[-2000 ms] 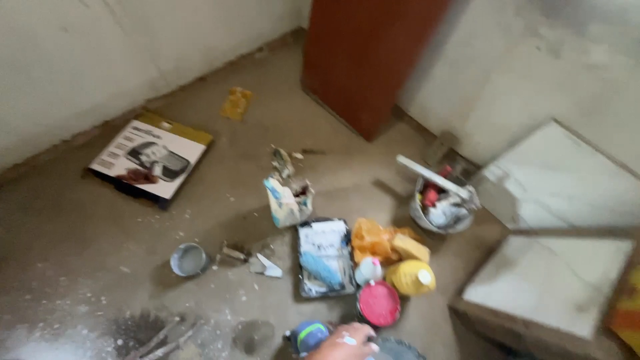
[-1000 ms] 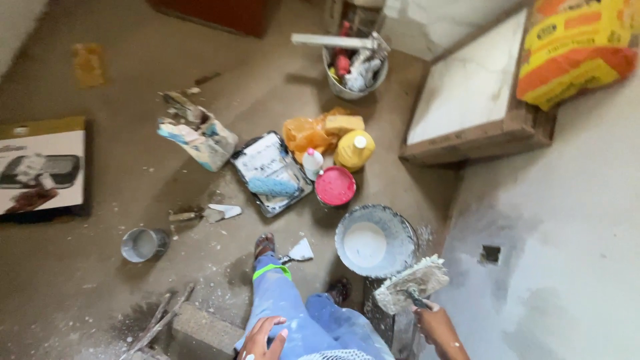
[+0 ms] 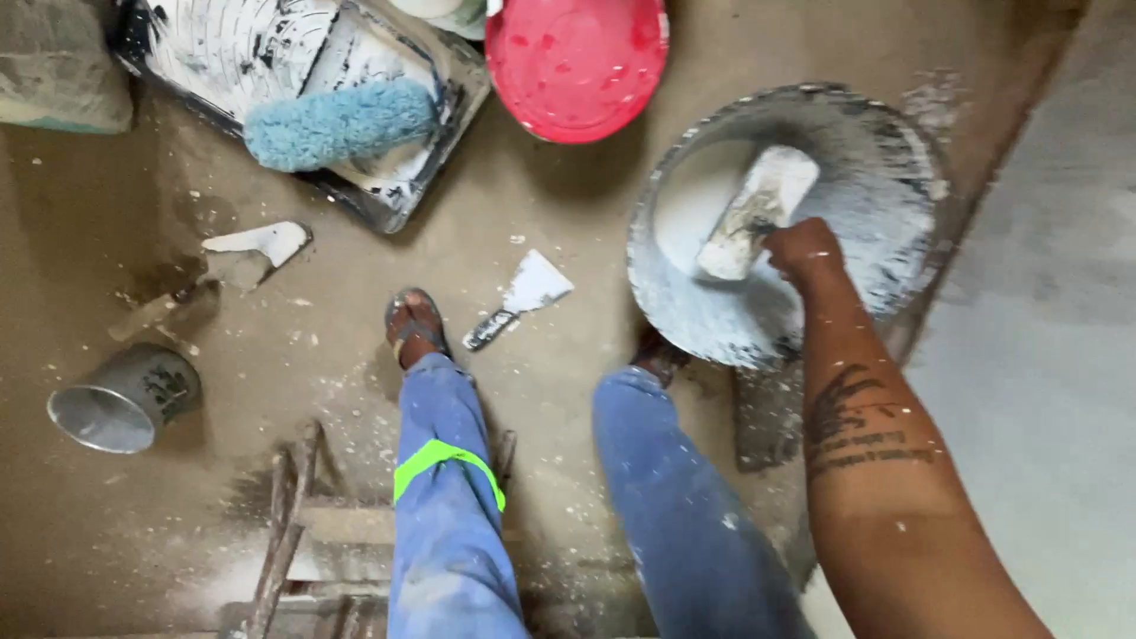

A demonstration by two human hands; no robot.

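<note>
My right hand (image 3: 806,255) grips the handle of a masonry brush (image 3: 761,213) with a pale, caked block, held over the mouth of a large paint-crusted bucket (image 3: 896,204). Whitish liquid (image 3: 697,200) lies inside the bucket. Whether the bristles touch the liquid I cannot tell. My left hand is out of view. A putty knife (image 3: 524,297) with a white-smeared blade lies on the floor between the bucket and my sandalled foot. Up and left of it, a blue fluffy paint roller (image 3: 342,124) rests across a black paint tray (image 3: 390,209).
A red round lid or container top (image 3: 577,67) stands between tray and bucket. On the left are a white-smeared trowel (image 3: 257,244), a grey metal pot (image 3: 124,399) and part of a sack (image 3: 62,67). Wooden sticks (image 3: 288,532) are near my legs; a wall (image 3: 1038,355) borders the right.
The brush in my right hand has moved from beside the bucket to over its mouth. My left hand, over my leg one second ago, has left the view. The view is now much closer.
</note>
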